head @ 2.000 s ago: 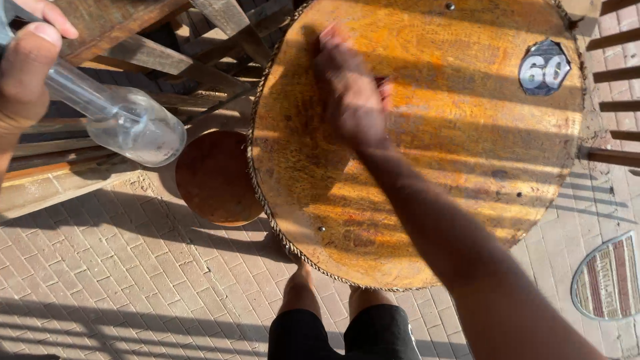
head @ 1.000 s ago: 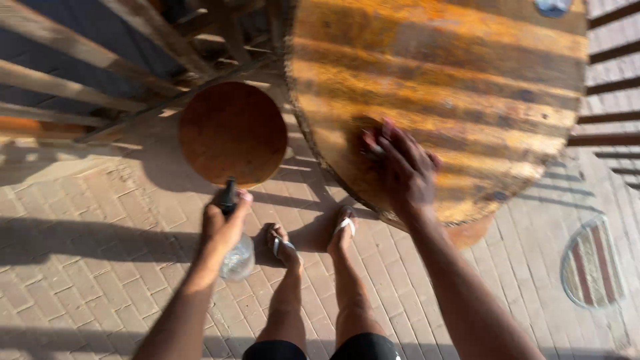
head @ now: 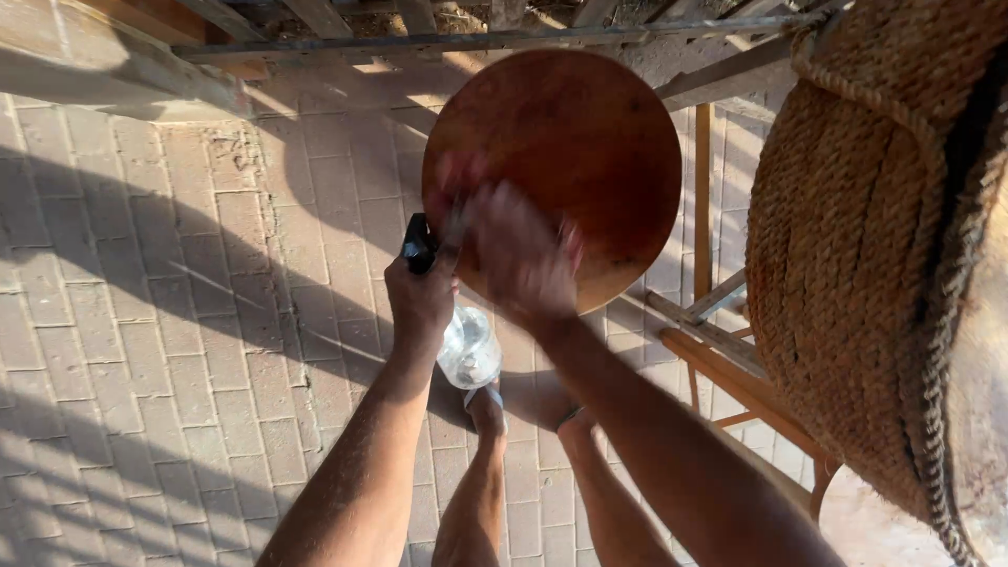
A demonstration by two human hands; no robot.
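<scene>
My left hand point(head: 421, 295) grips a clear plastic spray bottle point(head: 470, 350) by its black spray head point(head: 418, 244), at the near left edge of a round wooden stool top point(head: 583, 157). Over the near left part of that stool top is my right hand point(head: 524, 252), blurred, with a reddish cloth point(head: 572, 246) showing beside its fingers. Another reddish patch shows left of the fingers, too blurred to name. Most of the bottle hangs below my left hand, above one foot.
A rope-wrapped drum-shaped table point(head: 843, 299) stands at the right, with wooden chair-like framing point(head: 740, 378) beside it. A wooden slatted fence point(head: 504, 35) runs along the top. Brick paving point(head: 205, 315) lies below, and a pale wall base point(head: 118, 79) is at upper left.
My right hand has left the orange round table top and is now over the stool top. My left hand, still holding the bottle, is now beside the stool's edge. The view has swung left.
</scene>
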